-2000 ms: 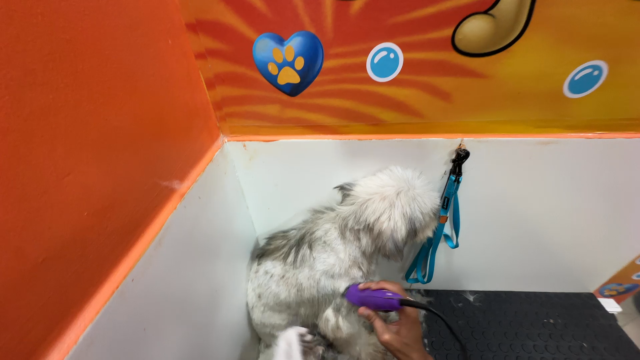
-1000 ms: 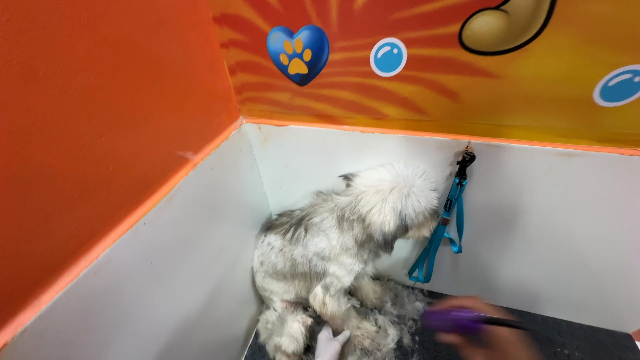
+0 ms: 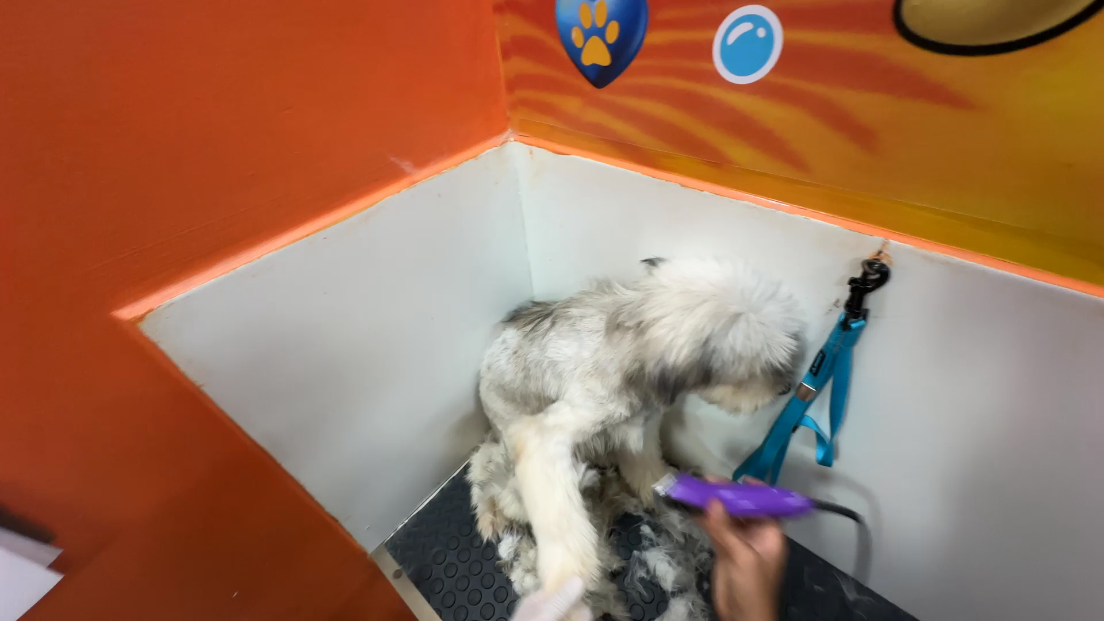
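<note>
A white and grey long-haired dog (image 3: 586, 362) sits in the corner, its head turned to the right and lowered. My right hand (image 3: 749, 561) holds a purple corded clipper (image 3: 742, 498), its blade pointing left beside the dog's front leg. At the bottom edge, my left hand (image 3: 552, 602), in a whitish glove, is closed around the paw end of the dog's outstretched foreleg (image 3: 556, 492); the frame cuts off part of this hand. Loose clumps of cut fur (image 3: 668, 561) lie under and beside the dog.
A blue leash (image 3: 832, 354) hangs from a black clip on a wall hook, right of the dog's head. White panels (image 3: 362, 345) close off the corner behind and left of it. Below is a black studded rubber mat (image 3: 448, 552). The clipper's cord runs off to the right.
The clipper was on the dog's side, then off to the right, and is now back near its front leg. The dog's foreleg is now stretched down toward the bottom edge, in my left hand.
</note>
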